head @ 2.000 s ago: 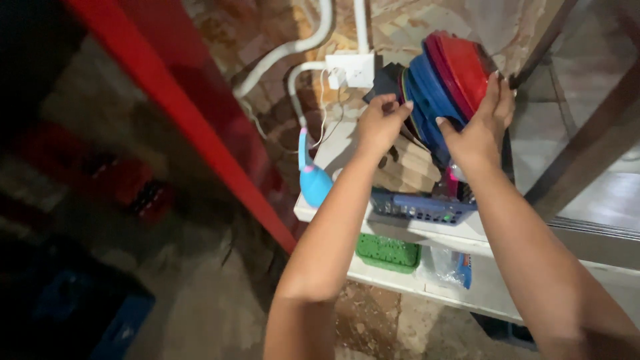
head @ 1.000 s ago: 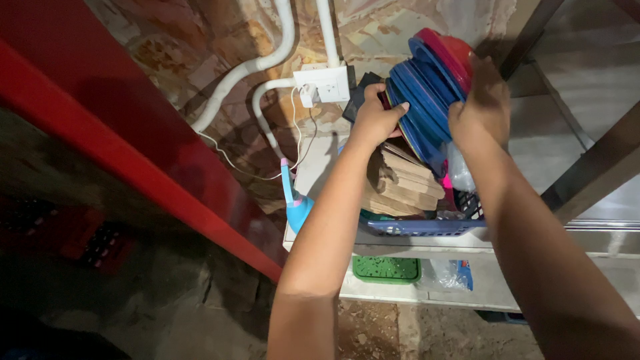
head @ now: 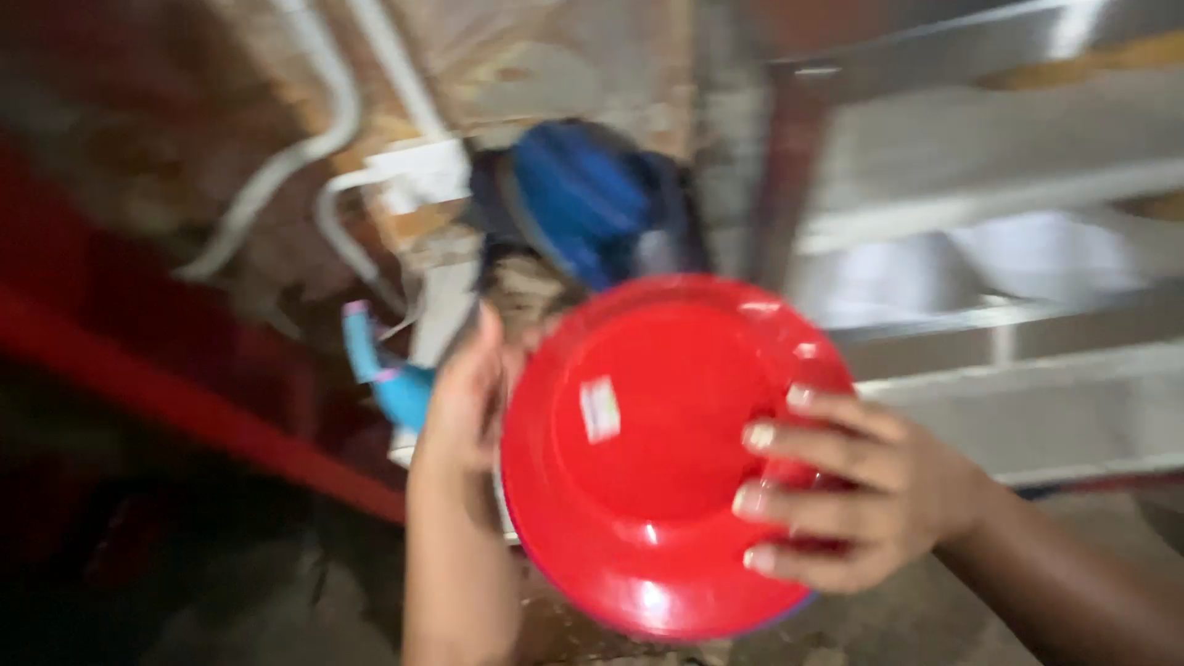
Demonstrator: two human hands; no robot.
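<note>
A round red plastic plate (head: 661, 416) with a small white label faces me, bottom side out, low in the middle of the view. A bluish edge shows under its lower right rim. My right hand (head: 842, 490) grips it at the right, fingers spread over its underside. At its left edge is my left hand (head: 472, 398), thumb up, its fingers partly hidden behind the plate; whether it grips the plate is blurred. Behind stands a stack of blue plates (head: 583, 199), tilted, with brown cardboard-like pieces (head: 523, 287) below it.
A blue bottle-like thing with a pink tip (head: 402, 393) is left of my left hand. A white power outlet (head: 421, 176) with white pipes is on the wall. A red beam (head: 213, 402) crosses the left side; metal shelves (head: 980, 213) stand at the right.
The red plate has left the stack by the basket and is now in front of me, nearer. My right hand has moved from the stack with it. The blue plates stay behind.
</note>
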